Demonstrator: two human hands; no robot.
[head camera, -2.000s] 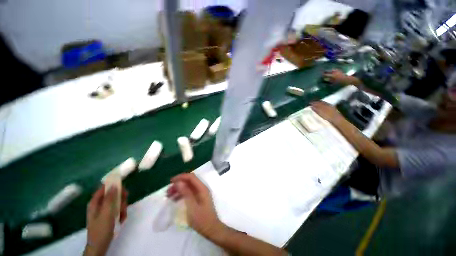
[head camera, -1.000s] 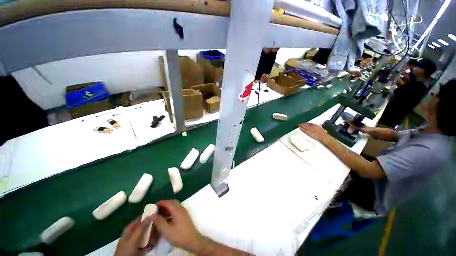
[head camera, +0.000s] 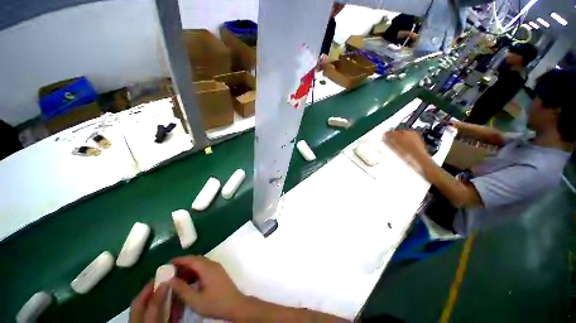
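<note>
A white plastic housing (head camera: 165, 275) is held upright between my two bare hands at the lower left, over the near edge of the white bench. My left hand (head camera: 149, 305) is closed around its left side and is partly cut off by the bottom edge. My right hand (head camera: 208, 287) has its thumb and fingers on the upper right side. Fingers hide most of the housing. Several similar white housings (head camera: 133, 244) lie on the green conveyor belt (head camera: 63, 230) just beyond my hands.
A grey metal post (head camera: 278, 120) stands on the bench (head camera: 297, 252) ahead. A person in a grey shirt (head camera: 515, 189) works at the right, near a housing (head camera: 366, 154) on the bench. Cardboard boxes (head camera: 208, 104) and a white bench (head camera: 38, 183) are across the belt.
The view has shifted. Two seconds ago my hands were apart, the left holding a pale housing; both have since come together on a housing and now sit slightly lower left in the picture.
</note>
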